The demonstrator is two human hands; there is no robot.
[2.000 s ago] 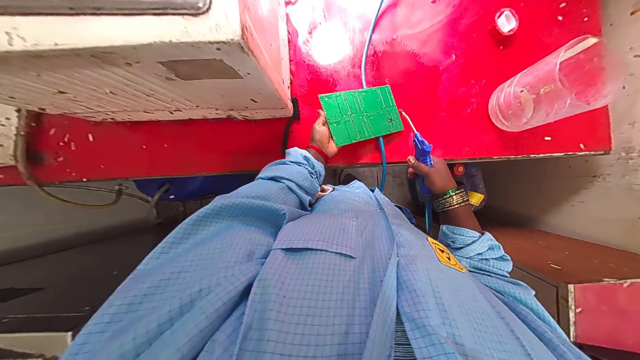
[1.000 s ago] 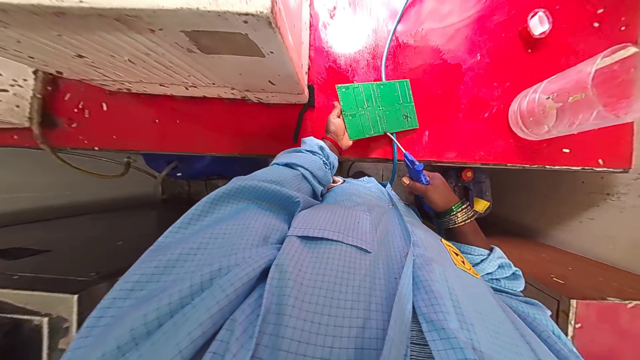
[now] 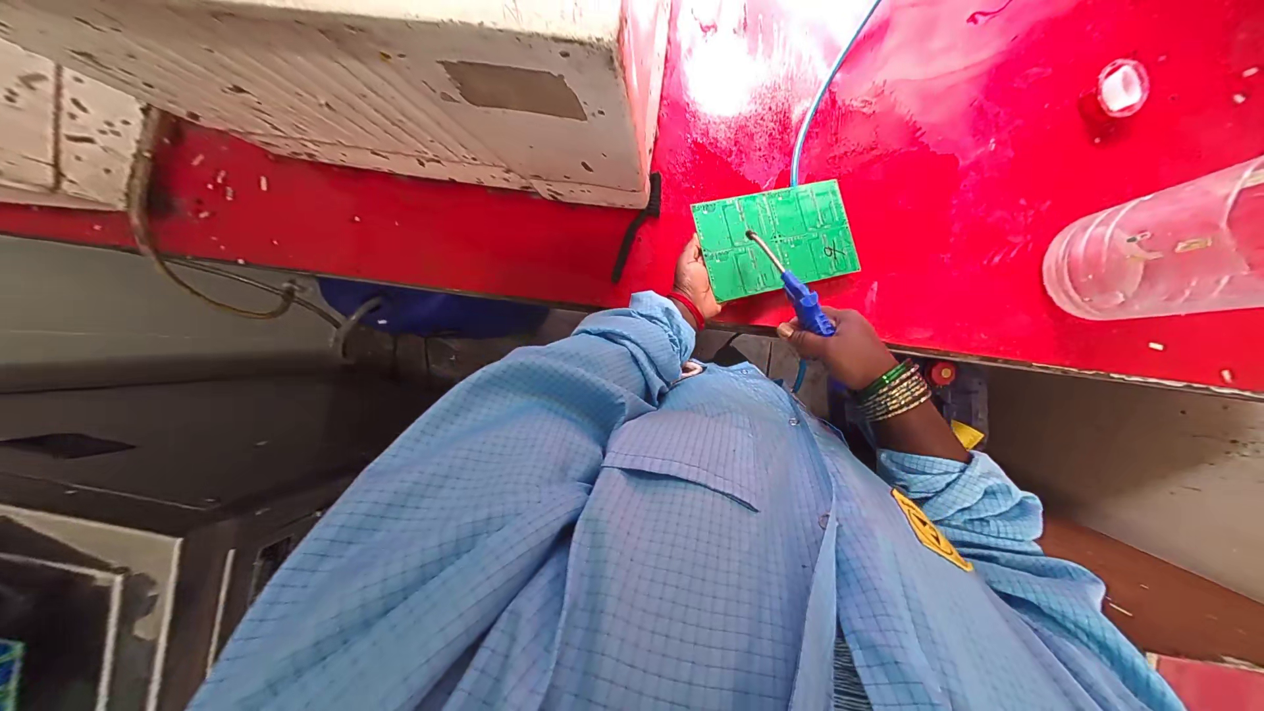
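Observation:
A green printed circuit board (image 3: 815, 212) is held at its left edge by my left hand (image 3: 695, 278), above the front edge of the red table. My right hand (image 3: 847, 346) grips the blue handle of a soldering iron (image 3: 809, 304), whose tip lies over the left-middle part of the board. Whether the tip touches the board cannot be told. A thin blue cable (image 3: 818, 104) runs from the table's far side to behind the board, and a piece of blue cable shows below it.
The red table (image 3: 948, 247) carries a large worn white casing (image 3: 395, 109) at left, a clear plastic cylindrical container (image 3: 1155, 247) at right and a small white-topped item (image 3: 1123, 88) behind it. A black strip (image 3: 637, 227) lies beside the casing. Cables hang at the left table edge.
The iron's tip has moved from the board's right side, across its lower edge, to over its left-middle part. My right hand has come closer to the board. My left hand keeps its hold.

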